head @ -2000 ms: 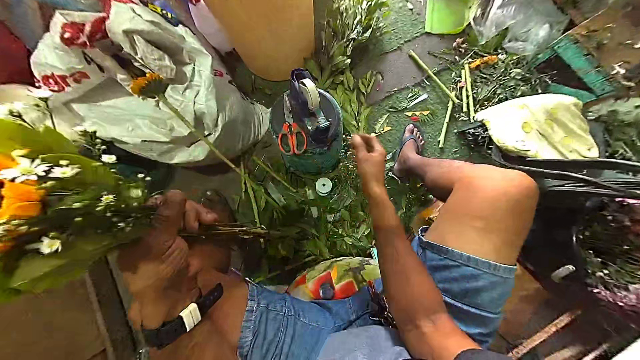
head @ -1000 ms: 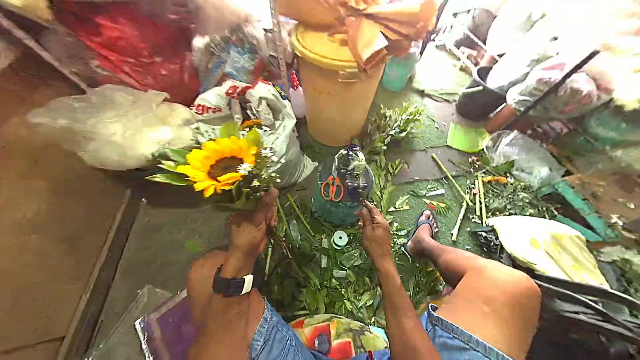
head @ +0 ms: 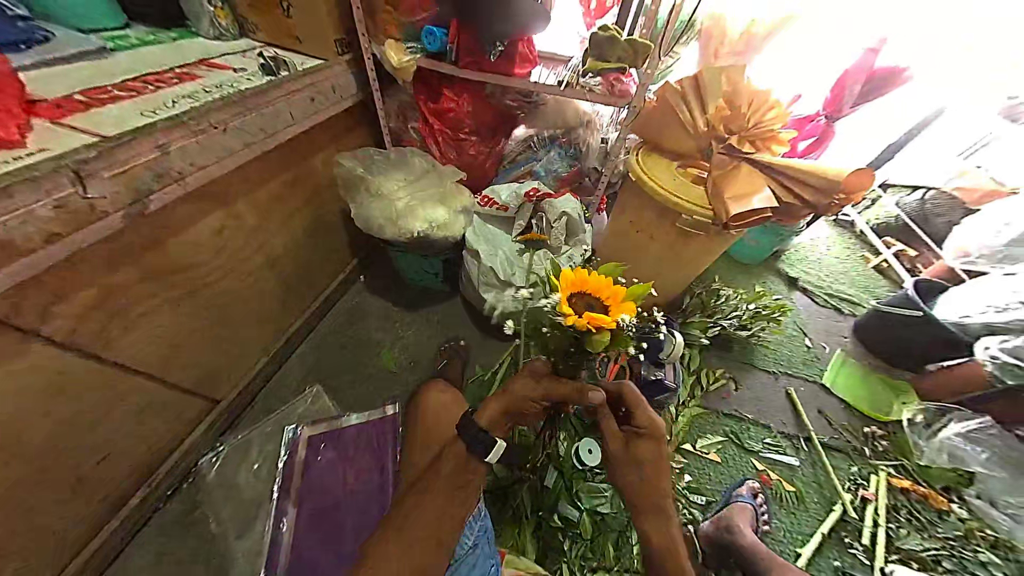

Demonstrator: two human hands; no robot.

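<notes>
In my left hand point(head: 534, 398) is a small bouquet, gripped by its stems, with a sunflower point(head: 590, 301), small white flowers and green leaves on top. My right hand point(head: 632, 408) meets the left thumb at the stems, its thumb and forefinger together; whatever they pinch is too small to tell. Just behind the hands, orange-handled scissors point(head: 614, 367) lie on a container, partly hidden by the bouquet. A white spool point(head: 586, 454) sits below the hands among cut leaves. Another flower on a long stem point(head: 531, 238) rises behind the bouquet.
A yellow-lidded bin point(head: 652, 232) with brown wrapping paper stands ahead, beside a white sack point(head: 498, 254). Purple wrapping sheets point(head: 340, 488) lie at left, near a wooden panel. Cut stems point(head: 820, 452) and leaves litter the green floor at right. Another person's arm point(head: 952, 382) shows at the far right.
My right hand has come over to the left hand at the stems; the two were apart before. The bouquet is now upright in front of the container. The view has swung left and up.
</notes>
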